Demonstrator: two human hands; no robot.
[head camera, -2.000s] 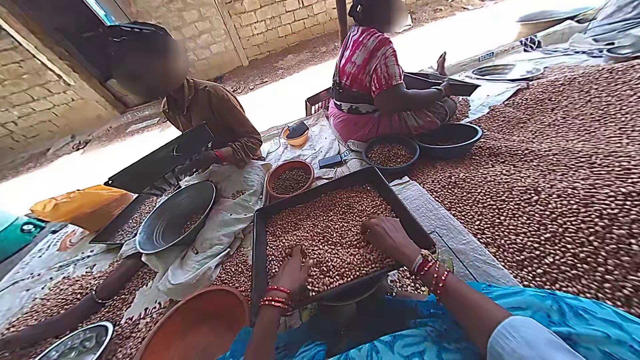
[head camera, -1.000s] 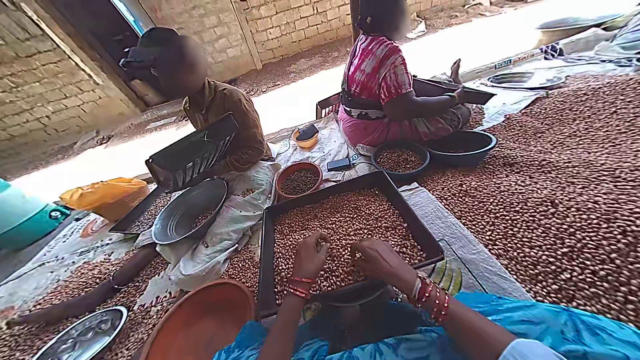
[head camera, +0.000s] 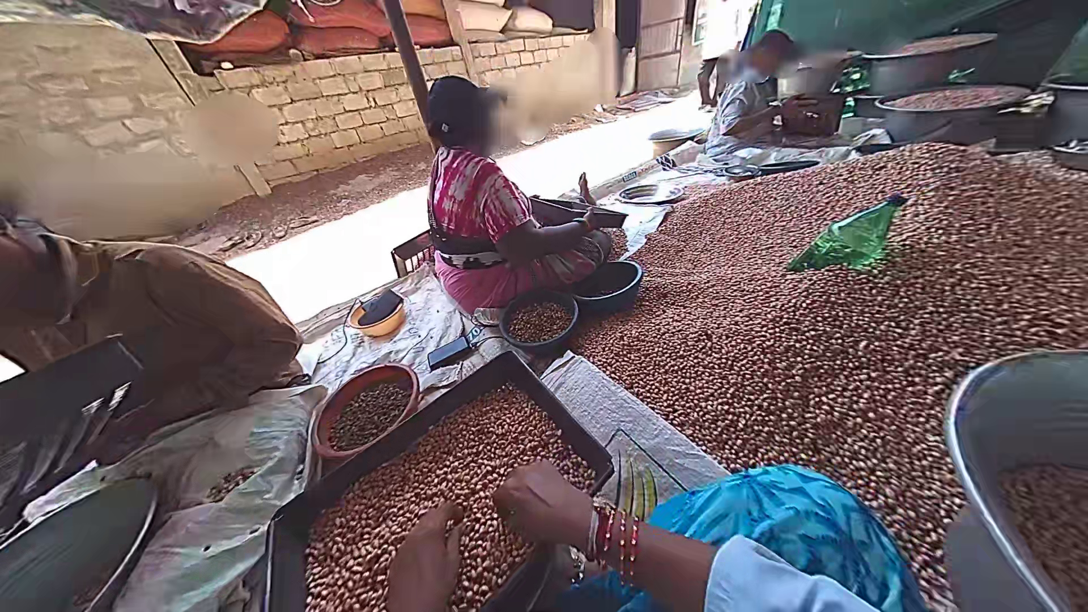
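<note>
A black rectangular tray (head camera: 293, 518) lies in front of me, spread with small brown-and-pale nuts or seeds (head camera: 510, 416). Low over these, near the tray's near side, is my left hand (head camera: 429, 552), its fingers bent and touching the layer. Close beside it on the right, my right hand (head camera: 544, 501) is curled with the fingertips turned down; red bangles circle that wrist. Whether either hand pinches a piece cannot be seen. An orange-brown bowl (head camera: 415, 382) holding darker pieces stands just beyond the tray's left side.
A large heap of the same pieces (head camera: 807, 340) spreads at right, with green plastic (head camera: 850, 238) on it. A metal basin (head camera: 965, 425) stands at the right edge. Two dark bowls (head camera: 571, 331) (head camera: 637, 289) sit near a seated person (head camera: 484, 204). Another person (head camera: 170, 306) sits at left.
The view has swung to the right, bringing in the metal basin and green plastic. My hands remain over the tray, and have come nearer to each other than two seconds ago.
</note>
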